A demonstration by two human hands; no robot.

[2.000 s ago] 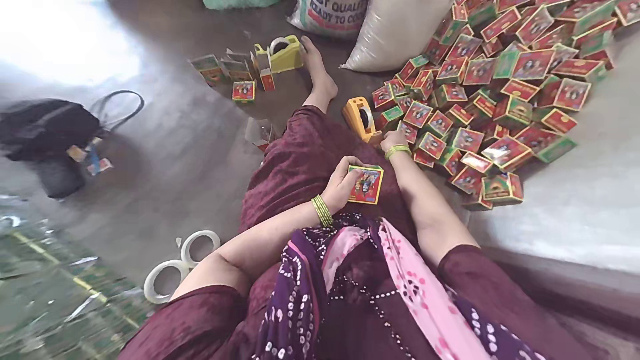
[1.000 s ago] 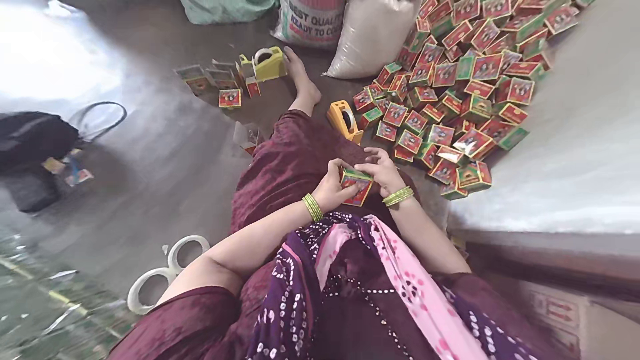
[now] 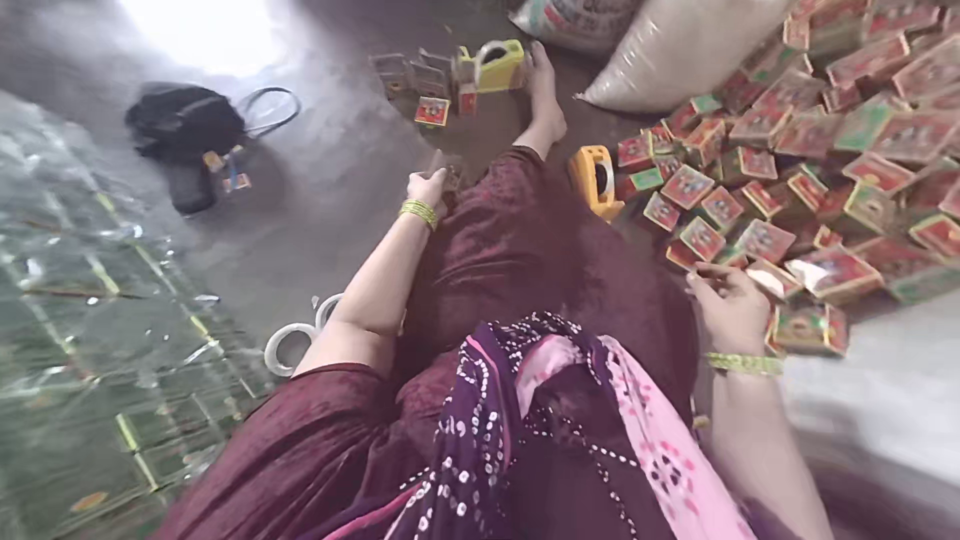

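My left hand (image 3: 429, 189) reaches forward beside my left thigh, its fingers on a dark, blurred thing, perhaps a clear packet; whether it grips it, I cannot tell. At the near edge of a large heap of small red and green printed boxes (image 3: 765, 241) is my right hand (image 3: 729, 304), fingers bent, close to a box with a white face (image 3: 772, 279). Whether it holds anything is unclear. An orange tape dispenser (image 3: 596, 184) stands between my leg and the heap. By my bare foot sits a yellow tape dispenser (image 3: 501, 66), next to a small red box (image 3: 433, 111).
Two sacks (image 3: 675, 52) lie at the top, beside the heap. A black bag (image 3: 184, 124) with a strap rests on the floor at left. White tape rolls (image 3: 289, 349) lie by my left elbow. Green plastic sheeting (image 3: 112, 337) covers the lower left.
My hands were together over my lap at a small box; they have moved apart, the left one forward and left, the right one to the heap. That box is no longer seen in my lap.
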